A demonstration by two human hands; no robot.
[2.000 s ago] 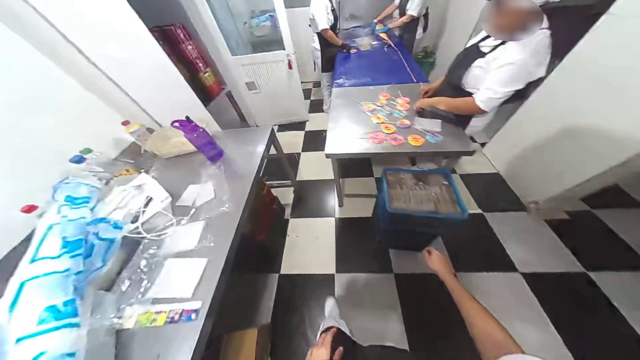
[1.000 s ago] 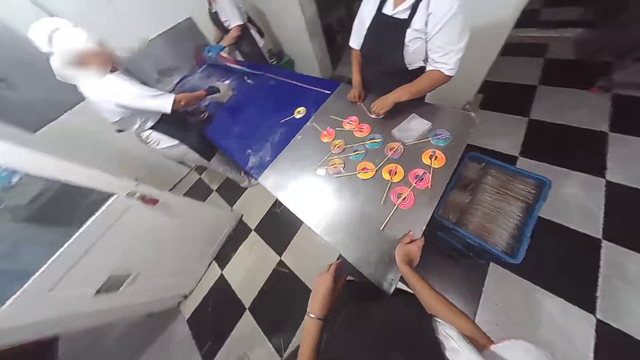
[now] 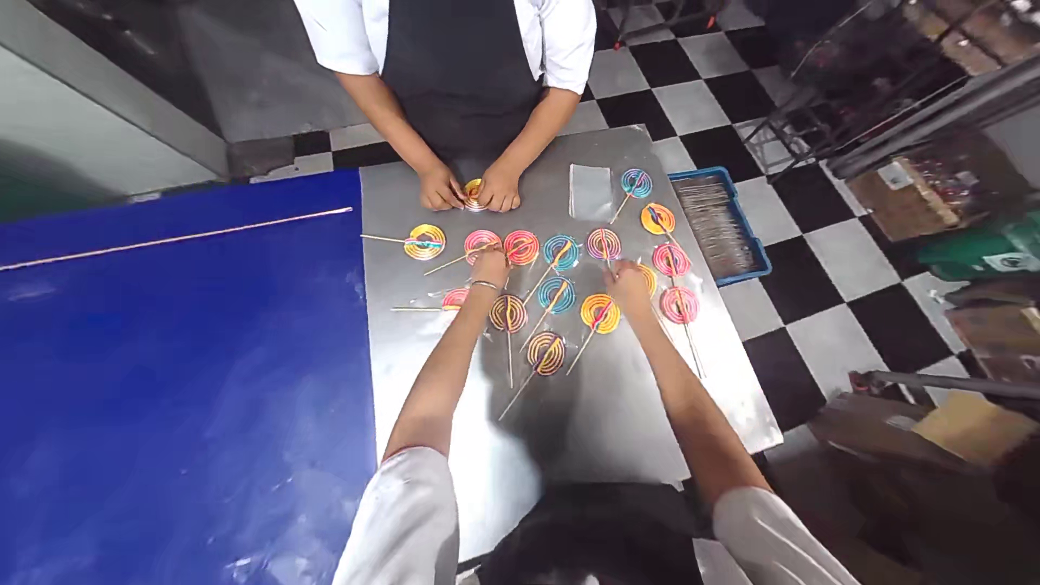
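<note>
Several spiral lollipops on sticks lie across a steel table. My left hand [image 3: 491, 266] is over the sticks beside a pink lollipop [image 3: 521, 247] and another pink one [image 3: 481, 245]; whether its fingers hold a stick is unclear. My right hand [image 3: 628, 284] reaches to the stick end of a purple-pink lollipop [image 3: 604, 244], beside an orange lollipop [image 3: 600, 314]; its grip is also unclear. Nearer me lie a brown-and-yellow lollipop [image 3: 546, 353] and a blue one [image 3: 556, 295]. Across the table a co-worker's two hands [image 3: 470, 193] hold a yellow-and-red lollipop.
A blue crate [image 3: 762, 258] of wrapped sticks stands beyond the right table edge. Clear plastic sheets or bags [image 3: 591, 192] lie near the co-worker. On the left, a blue-covered table [image 3: 179, 366] bears a long thin candy rope [image 3: 179, 238]. Cardboard boxes [image 3: 877, 431] are at the right.
My hands have moved from the near edge of the steel table to among the lollipops. The view has turned and now faces the table from closer.
</note>
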